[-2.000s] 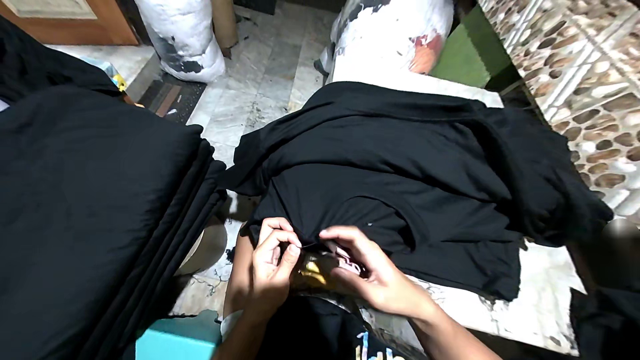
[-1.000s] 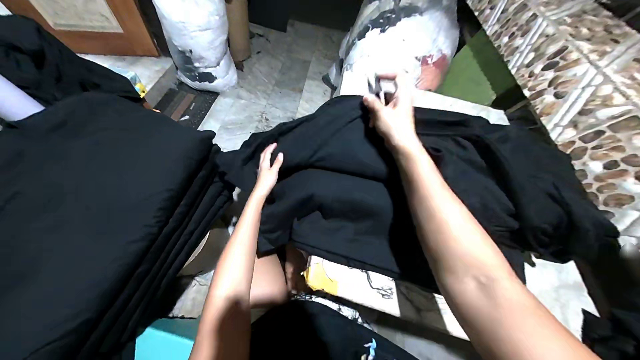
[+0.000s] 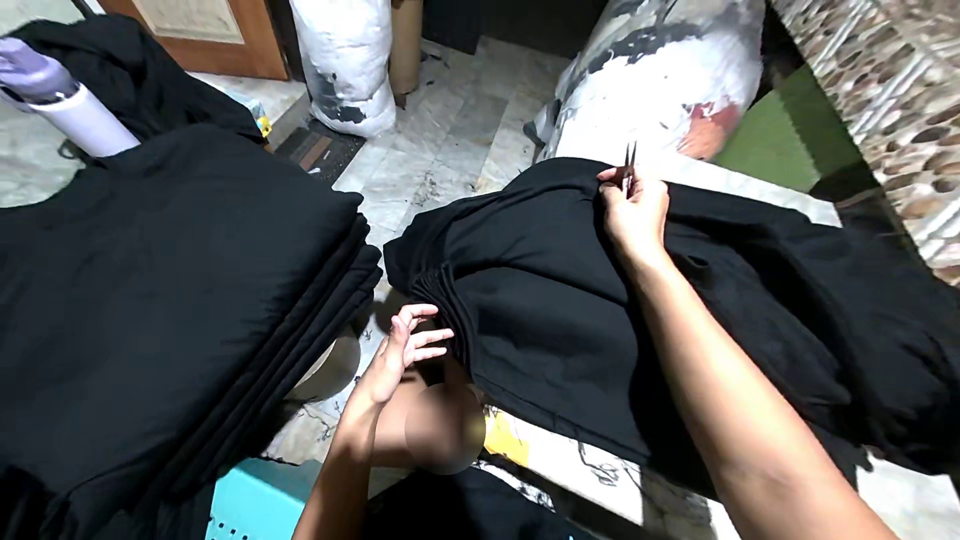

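Note:
Black garments (image 3: 555, 315) lie spread on a white bench top, several layers showing at their left edge. My right hand (image 3: 636, 214) rests at the far edge of the cloth, holding small metal thread snips (image 3: 629, 166) whose points face away from me; whether it also pinches fabric I cannot tell. My left hand (image 3: 401, 352) is beside the cloth's left edge, fingers spread and nothing seen in them. Left of it stands a thick stack of folded black garments (image 3: 150, 300).
A lilac bottle (image 3: 90, 120) leans behind the stack. Stuffed white sacks (image 3: 345, 67) stand on the tiled floor, another (image 3: 652, 82) beyond the bench. A turquoise plastic basket (image 3: 259, 499) is at lower left. A pebble-patterned wall (image 3: 900, 112) borders the right, near a green panel (image 3: 780, 135).
Two seconds ago both hands were together at the cloth's near edge. My right hand has since moved to the far edge with the snips. The left has moved toward the cloth's left edge.

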